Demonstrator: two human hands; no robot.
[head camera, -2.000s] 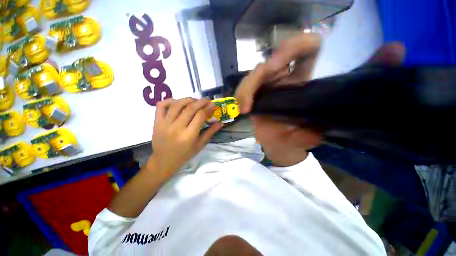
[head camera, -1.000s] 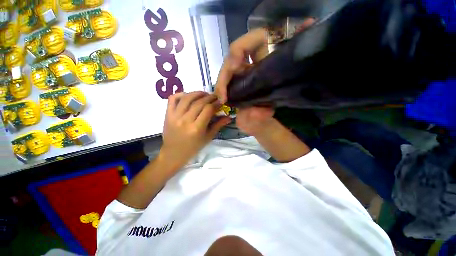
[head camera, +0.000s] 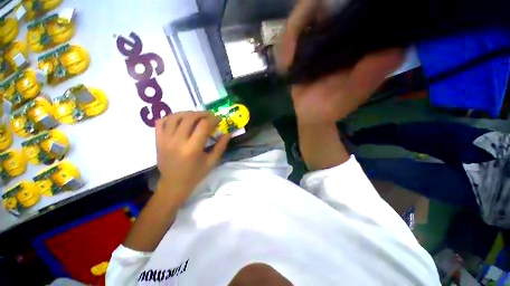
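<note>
My left hand (head camera: 187, 139) holds a yellow plastic housing (head camera: 239, 116) with a green circuit board and a silver block at the bench's front edge; its fingers hide part of the unit. My right hand (head camera: 335, 84) is blurred and grips the thick black electric screwdriver (head camera: 358, 33), which is large and cut off by the upper right edge. The screwdriver's front end is right of and above the unit, apart from it. Its metal bit cannot be made out.
Assembled units (head camera: 81, 104) lie in rows on the left of the white bench (head camera: 120, 134). The screw feeder (head camera: 243, 56) stands beyond my hands. A blue-rimmed red parts bin (head camera: 84, 240) is below the bench at left. A blue bin (head camera: 470, 72) is at far right.
My right hand and the screwdriver have moved away from the unit, up and to the right. More of the unit shows in my left hand. The view has shifted.
</note>
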